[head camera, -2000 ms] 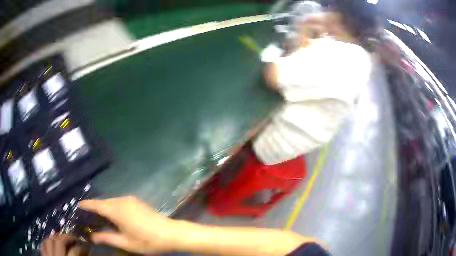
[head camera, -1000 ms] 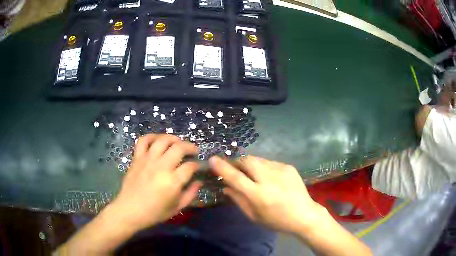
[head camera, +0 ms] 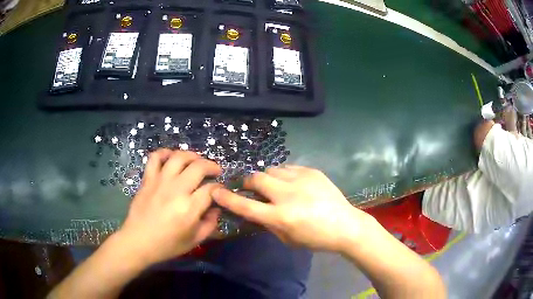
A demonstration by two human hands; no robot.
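A loose pile of tiny black, clear and white parts (head camera: 198, 137) lies on the green mat near the table edge. My left hand (head camera: 172, 204) is over the pile's near left side, fingers bent. My right hand (head camera: 298, 204) is at its near right side, its index finger reaching to my left fingertips. Whether a tiny part is between the fingertips cannot be seen. Beyond the pile, a black tray (head camera: 175, 105) holds phone units (head camera: 174, 52) in its pockets, each with a white printed area and a gold-yellow round mark.
The worn near edge of the green mat (head camera: 374, 140) runs in front of my body. At the right sits a person in a white top (head camera: 508, 169) on a red plastic stool (head camera: 409, 225). A brown board (head camera: 26, 13) is at the far left, a pale board (head camera: 374, 6) at the far top.
The view has swung from the neighbouring worker to the tray and pile. Since one second ago, my right index finger has moved left to my left fingertips.
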